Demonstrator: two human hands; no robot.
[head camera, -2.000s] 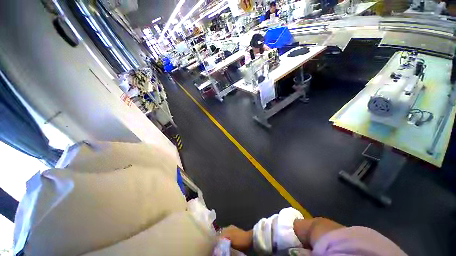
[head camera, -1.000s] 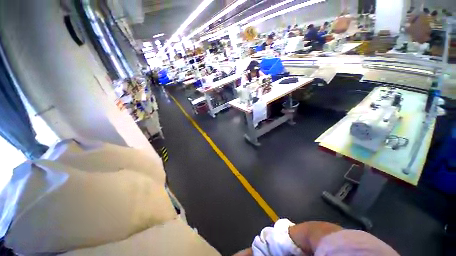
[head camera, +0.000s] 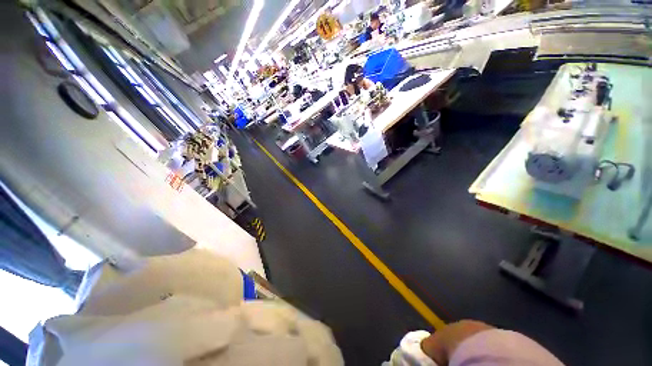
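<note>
A stack of beige panels (head camera: 164, 307) fills the lower left, close to me. Its near part is blurred, and a pale, rounded fold bulges at its right side. My right arm enters at the bottom right, with a light pink sleeve, bare skin and a white gathered band at the wrist. The band is cut off by the bottom edge, so my right hand is not visible. My left hand is not in view.
A white shelf (head camera: 221, 236) runs along the window wall beyond the stack. A yellow line (head camera: 343, 229) marks the dark aisle. A sewing machine (head camera: 565, 146) stands on a pale table at right. A person (head camera: 354, 82) sits at another table, near a blue bin (head camera: 386, 64).
The near panels have changed shape and bulge farther right. My right hand, partly visible two seconds ago, has dropped out of the picture. The view has swung and tilted back.
</note>
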